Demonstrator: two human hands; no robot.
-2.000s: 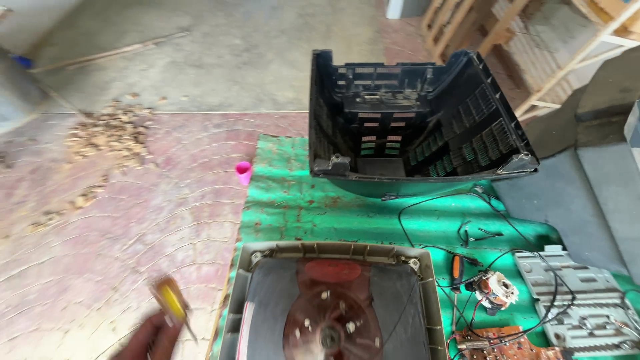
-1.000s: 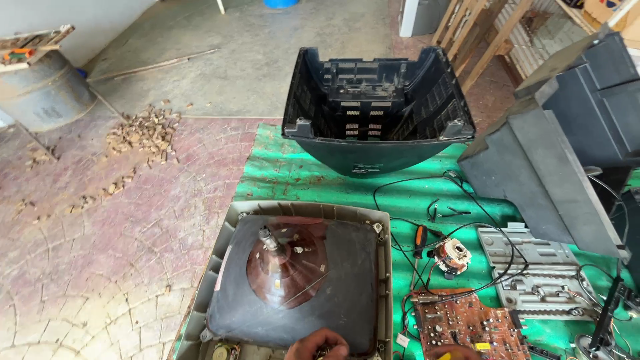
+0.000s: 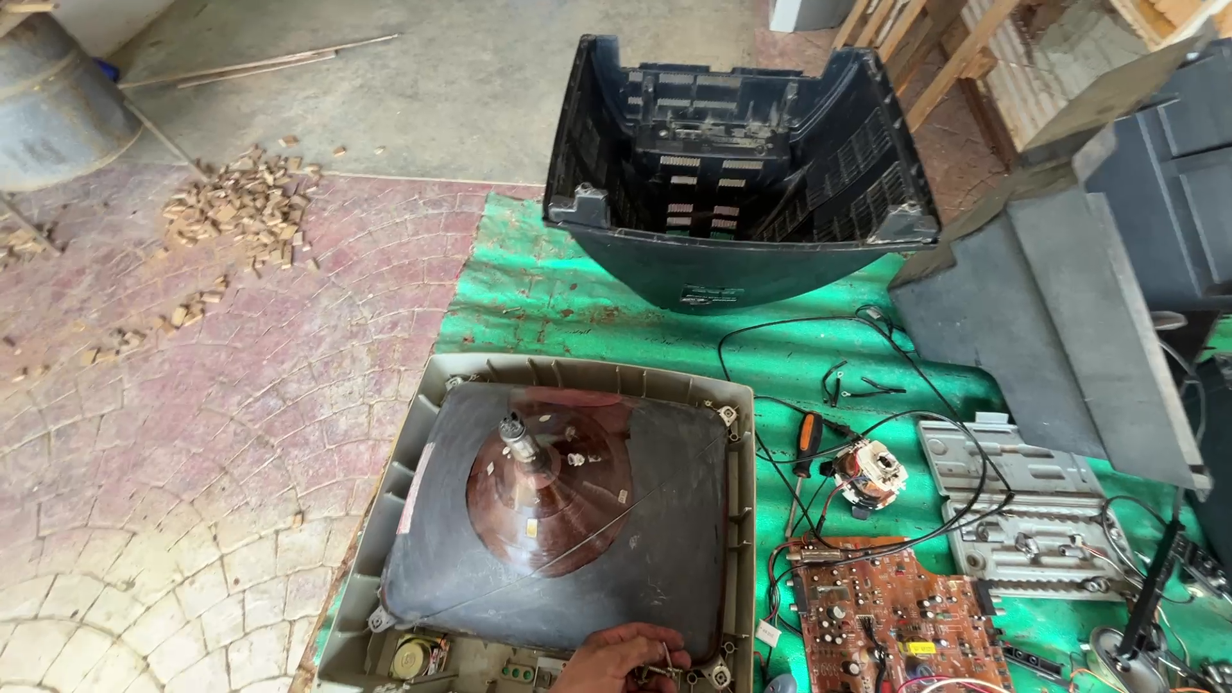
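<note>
My left hand is at the bottom edge, its fingers pinched on a small metal part by the lower right corner of the picture tube. The part's exact kind is unclear. The dark cathode-ray tube lies neck up in a grey plastic front frame. A round speaker sits in the frame, left of the hand. My right hand is out of view. To the right lie an orange-and-black screwdriver, a deflection yoke and a brown circuit board with wires.
A black television back cover stands open side up beyond the tube on the green corrugated sheet. At right are a grey tool case and dark panels. Wood chips and a metal drum are at left.
Two seconds ago a hand at the lower left held a yellow-handled tool. One second ago two hands showed at the bottom edge; now only one does.
</note>
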